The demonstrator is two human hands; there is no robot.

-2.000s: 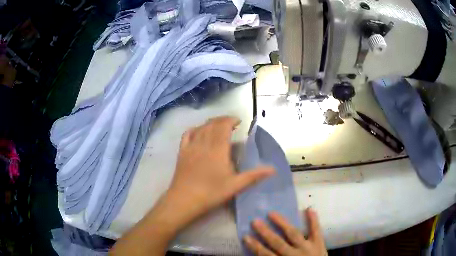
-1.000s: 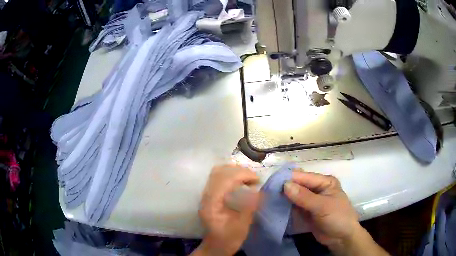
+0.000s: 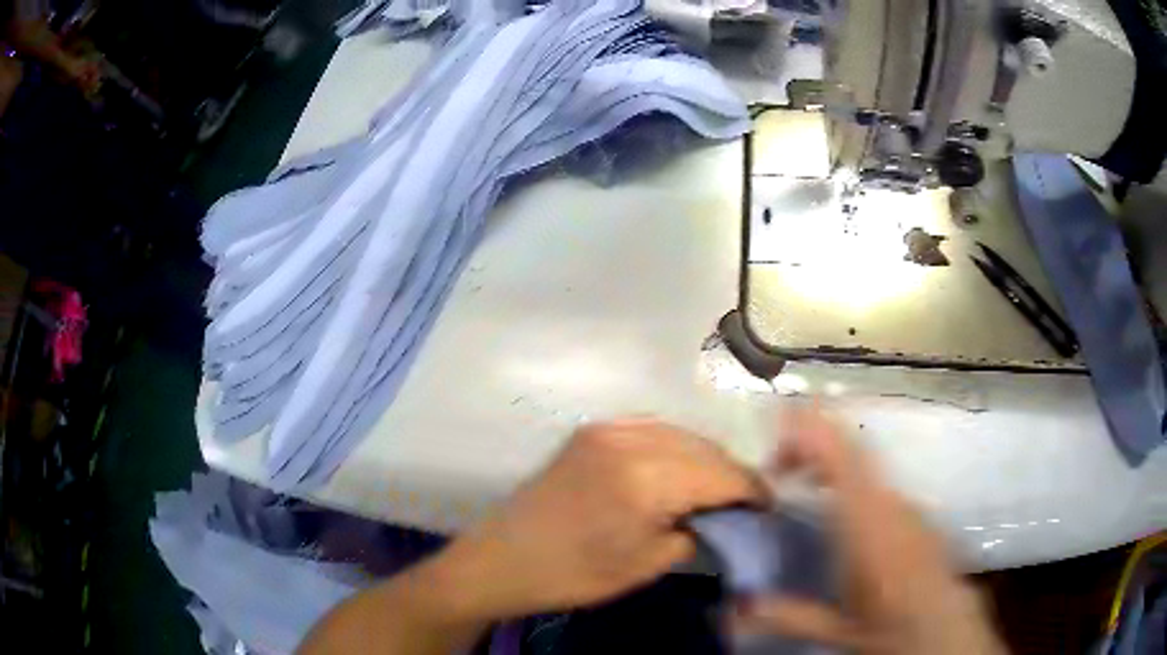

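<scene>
A light-blue collar piece (image 3: 740, 544) is bunched and folded at the table's front edge, between my hands. My left hand (image 3: 621, 512) is closed on its left end, knuckles up. My right hand (image 3: 883, 550) is motion-blurred on its right side, fingers apart around the fabric; its grip is unclear. The lower part of the piece is hidden or blurred. The sewing machine head (image 3: 941, 77) stands behind, its needle area brightly lit, with no fabric seen under it.
A fanned stack of blue strips (image 3: 371, 256) lies on the table's left. Black thread snips (image 3: 1028, 301) lie right of the needle, beside a single blue rounded strip (image 3: 1094, 301). Loose pale-blue pieces (image 3: 243, 563) lie below the table edge at left. The metal machine bed (image 3: 819, 307) is behind my hands.
The collar piece, flat on the table two seconds ago, was lifted between both hands and is now folded at the edge. The view has shifted, so the stack and machine appear further right.
</scene>
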